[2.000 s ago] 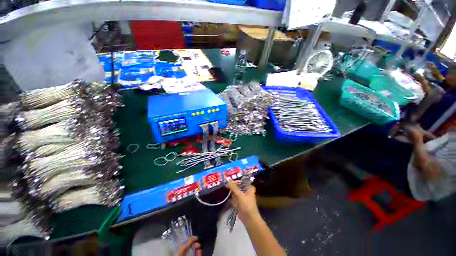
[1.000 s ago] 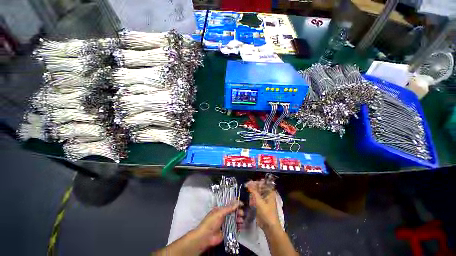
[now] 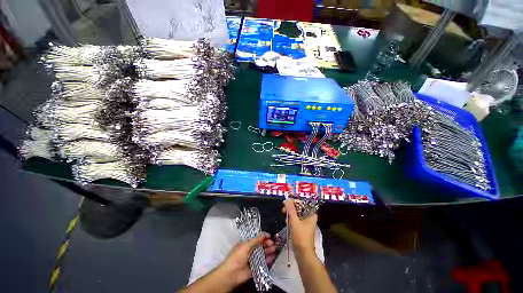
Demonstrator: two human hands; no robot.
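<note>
My left hand (image 3: 244,258) is closed around a silver-grey cable bunch (image 3: 252,243) above my lap, metal ends at its top and bottom. My right hand (image 3: 301,226) is just below the blue fixture bar (image 3: 235,182), closed on a smaller cable bunch (image 3: 309,206). One thin cable (image 3: 288,246) hangs down from its fingers. Red socket blocks (image 3: 307,189) sit on the bar at the table edge. The ends inside both hands are hidden.
Behind the bar stand the blue tester (image 3: 304,100) and loose cables (image 3: 304,161). White cable bundles (image 3: 166,114) are stacked left. Grey bundles (image 3: 384,117) and a blue tray (image 3: 421,166) of grey cables lie right. A green piece (image 3: 199,190) sticks out at the edge.
The view has swung left and down since the earliest frame. My right hand has left the bar's sockets and come back beside my left hand; a single cable now hangs from it.
</note>
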